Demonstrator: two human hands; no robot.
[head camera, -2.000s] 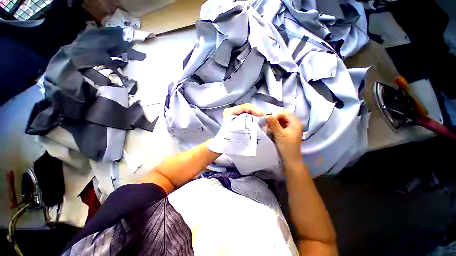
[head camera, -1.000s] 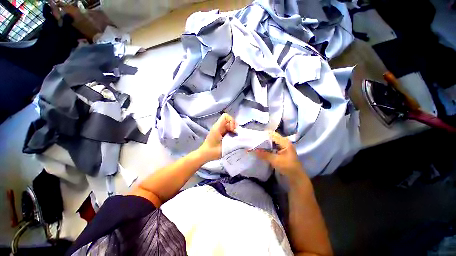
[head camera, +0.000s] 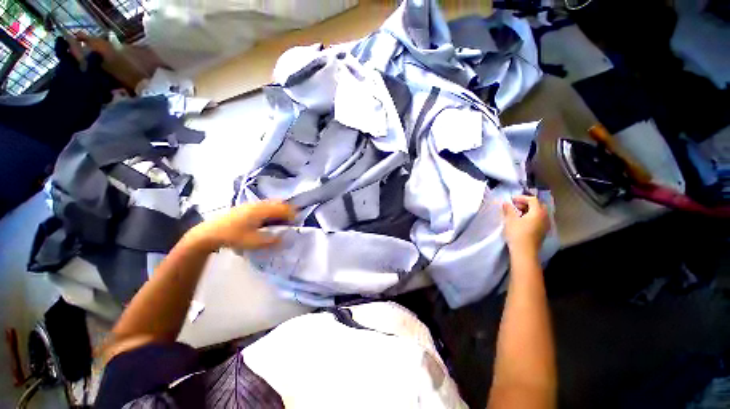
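A tangled heap of pale grey-blue fabric pieces (head camera: 344, 256) with darker grey parts lies on the pale table in front of me. My left hand (head camera: 254, 226) is over the heap's left edge, blurred, fingers apart, with no piece seen in it. My right hand (head camera: 526, 222) is at the heap's right edge with thumb and fingertips bent together on the fabric; whether it grips a piece is unclear. A small whitish piece (head camera: 360, 100) lies on top of the heap, near its upper middle.
A dark grey and white scrap pile (head camera: 96, 176) lies at the left. A steam iron (head camera: 591, 172) with an orange-brown handle (head camera: 620, 153) and red hose rests at the right table end. Another metal item (head camera: 42, 351) is at the lower left. White cloth (head camera: 232, 28) lies along the back.
The small whitish piece is out of my hands. My hands have moved wide apart, left and right. The front of the heap is rearranged, and the view has shifted slightly.
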